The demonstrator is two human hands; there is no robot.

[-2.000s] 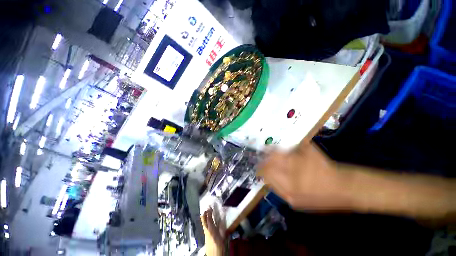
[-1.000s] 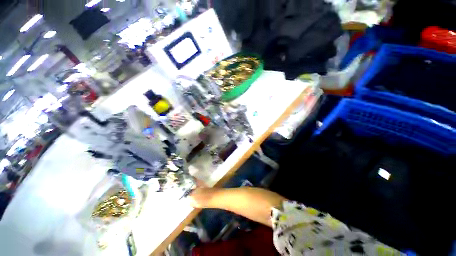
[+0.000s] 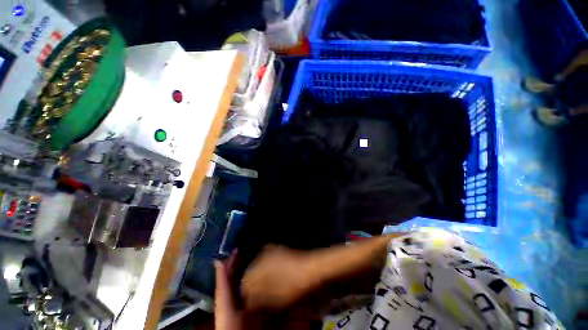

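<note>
A black garment (image 3: 300,193) hangs over the near left side of a blue slatted crate (image 3: 393,67) and reaches down to my hands. My right hand (image 3: 277,278) is blurred, with curled fingers against the dark cloth at bottom centre. My left hand (image 3: 225,293) is just left of it, thumb or fingers upright beside the cloth, mostly cut off by the bottom edge; its grip is unclear. More black garments lie in the crate, with a small white label (image 3: 363,143) on the dark cloth.
The white machine table (image 3: 206,71) with a wooden edge is at left. It bears a green-rimmed bowl (image 3: 106,97) of gold buttons, red and green push buttons, a keypad (image 3: 22,213) and machine parts. A second blue crate (image 3: 400,48) stands behind. Someone's sandalled feet (image 3: 548,100) are at far right.
The view has swung right and down from the machine to the crate. My right hand has left the machine table and is now at the black garment; my left hand now shows beside it.
</note>
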